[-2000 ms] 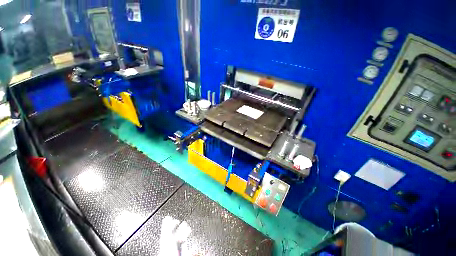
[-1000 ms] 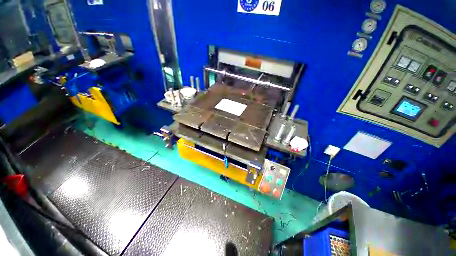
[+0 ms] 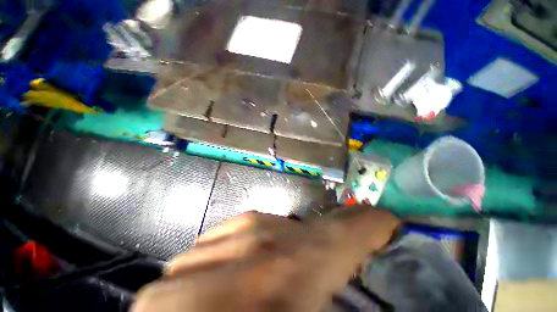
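Observation:
A bare hand, blurred and very close to the camera, fills the bottom centre; it appears to be my right hand [image 3: 262, 262], with a grey sleeve [image 3: 421, 274] at its right. Its fingers are too blurred to tell if they hold anything. My left hand is not in view. Beyond the hand, a white rectangular sheet [image 3: 265, 39] lies on the brown-grey press plate [image 3: 244, 91]. The hand is in front of the press and its contact with anything cannot be told.
The press control box [image 3: 366, 177] hangs at the plate's front right corner. A white bin [image 3: 443, 170] with a pink piece at its rim stands to the right. Side shelves hold metal pillars [image 3: 397, 82]. Dark floor plates [image 3: 140, 189] lie in front; something red [image 3: 36, 259] is lower left.
The view has moved closer to the press and tilted down. A bare hand and grey sleeve have come into the bottom of the picture. The wall control panel has mostly left the view.

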